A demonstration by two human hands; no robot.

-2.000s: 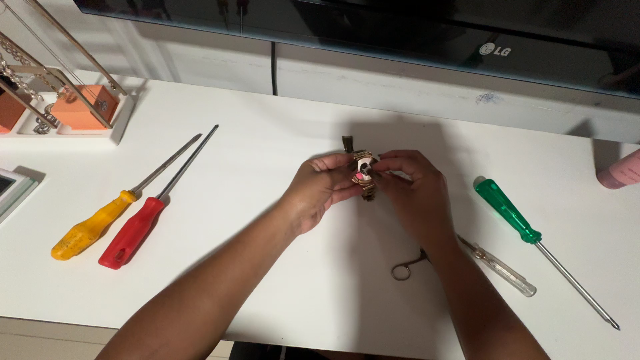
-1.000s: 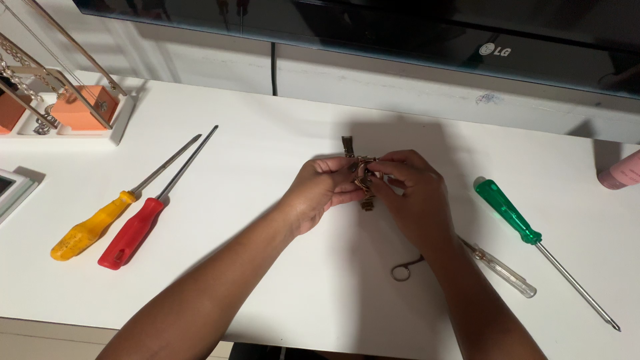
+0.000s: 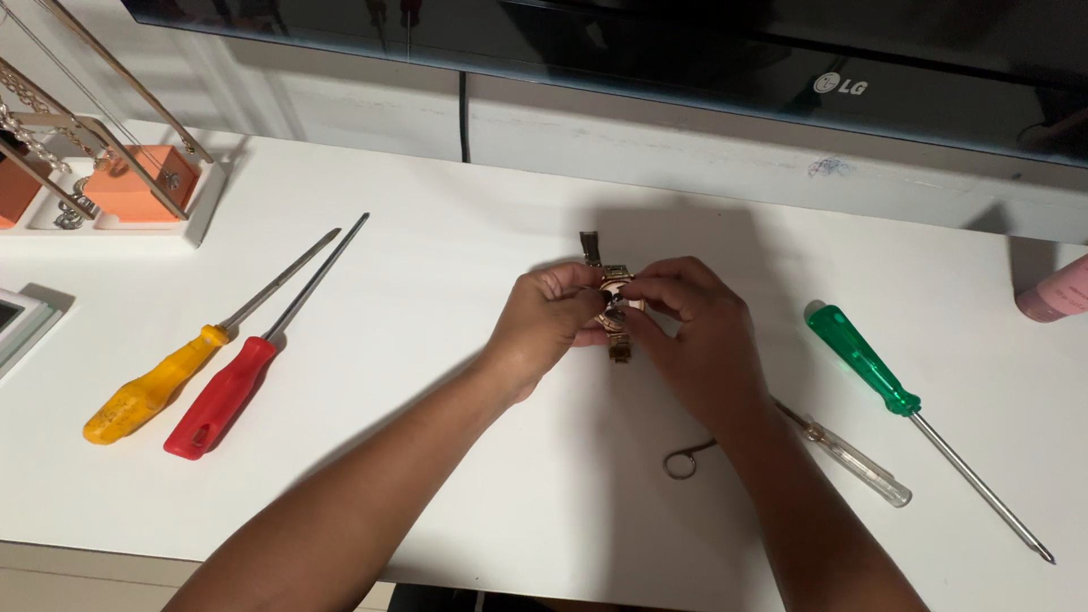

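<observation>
A gold-toned wristwatch with a metal link band [image 3: 619,347] is held above the white table. My left hand [image 3: 548,319] grips it from the left, thumb over the case and fingers beneath. My right hand [image 3: 701,327] has its thumb and fingertips at the right part of the case; whether they pinch a small part there cannot be told. One end of the band stands up past the fingers, the other hangs below. The fingertips hide part of the watch face.
A yellow screwdriver [image 3: 157,387] and a red screwdriver [image 3: 223,395] lie left. Right are a green screwdriver [image 3: 863,357], a clear-handled screwdriver [image 3: 858,463], a metal finger loop [image 3: 680,464] partly under my forearm and a pink tube [image 3: 1058,293]. A jewelry stand tray [image 3: 204,204] and a television [image 3: 680,59] stand behind.
The watch has turned in my hands, and its pale round face now shows between my fingers. My right fingertips have shifted on the case. The tools lie as before.
</observation>
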